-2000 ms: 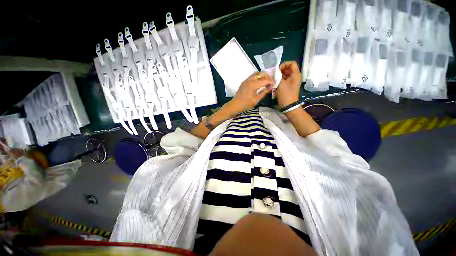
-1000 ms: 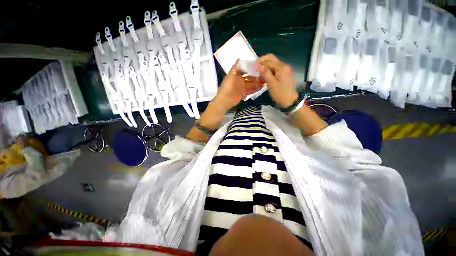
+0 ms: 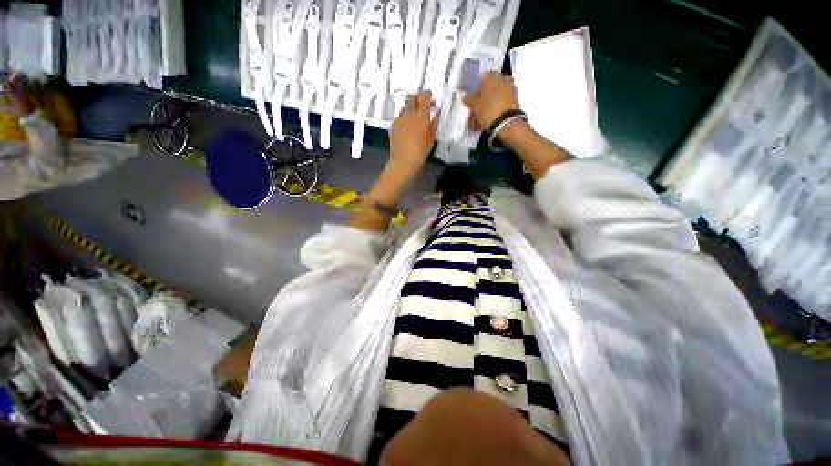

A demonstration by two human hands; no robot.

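A white tray (image 3: 507,41) holds rows of unbagged smartwatches with white straps (image 3: 339,82) that stick out past its front edge. A frosted bag with a grey-faced watch (image 3: 454,138) lies over the tray's right end, overhanging the front edge. My right hand (image 3: 492,100) has its fingers on this bagged watch, near the grey face. My left hand (image 3: 415,127) is at the front edge, just left of the bag; its fingertips are blurred, and whether they grip a strap or the bag is unclear.
A flat white box or stack of bags (image 3: 558,91) lies right of the tray on the green bench (image 3: 638,55). A tray of bagged watches (image 3: 761,155) is at far right. Other trays, a blue stool (image 3: 239,170) and a person's sleeve (image 3: 46,146) are left. White bagged items (image 3: 91,314) show lower left.
The view has turned toward the left tray. Both hands have moved from the white stack to that tray's right end. The bagged watch now lies there, and the hands are farther apart.
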